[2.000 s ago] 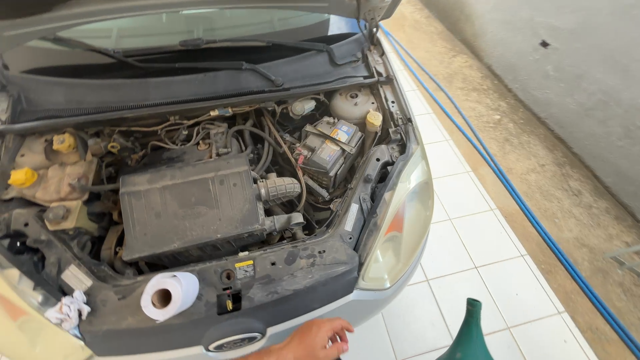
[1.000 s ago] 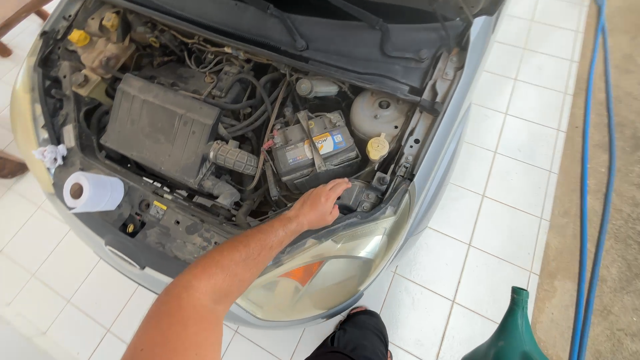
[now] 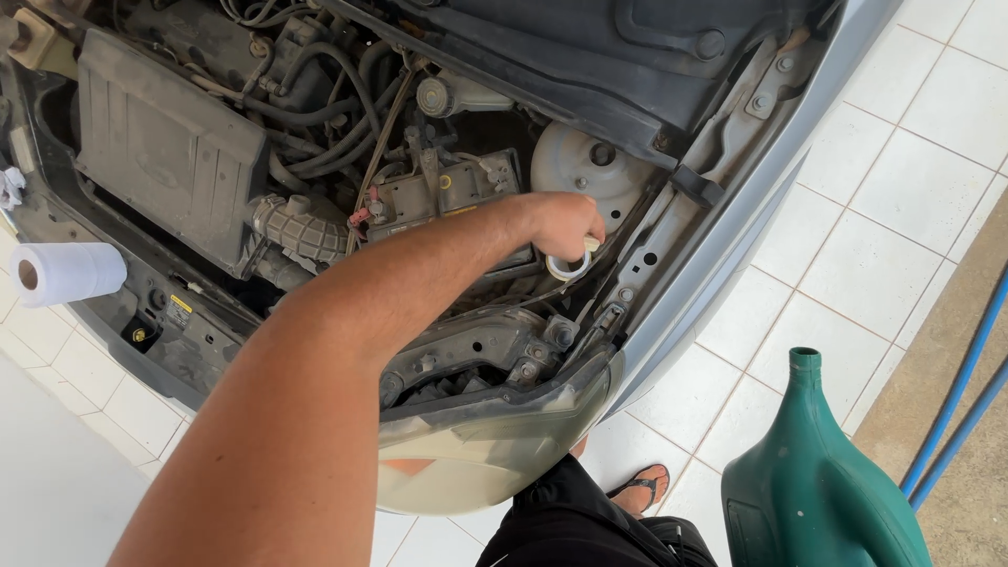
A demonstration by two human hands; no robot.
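My left hand (image 3: 565,224) reaches across from the lower left, its fingers closed on a yellowish cap (image 3: 591,243) at the reservoir filler neck (image 3: 568,266). The cap is tilted up and the round mouth of the neck shows beneath my fingers. Just left of it, the car battery (image 3: 409,201) is partly hidden by my forearm. The metal strut tower (image 3: 579,169) lies behind the hand. A green plastic jug (image 3: 819,480) with an uncapped spout stands out at the lower right; what supports it is out of frame. My right hand is not visible.
A white paper roll (image 3: 75,273) lies on the front panel, with crumpled paper (image 3: 11,187) beyond it. The headlight (image 3: 488,457) and fender (image 3: 756,181) edge the engine bay. A sandalled foot (image 3: 642,488) is on the tiles. Blue hoses (image 3: 965,378) run at the right.
My left hand has moved from near the headlight's inner edge to the reservoir neck and taken hold of its cap, which was closed one second ago. The view has moved closer over the battery side.
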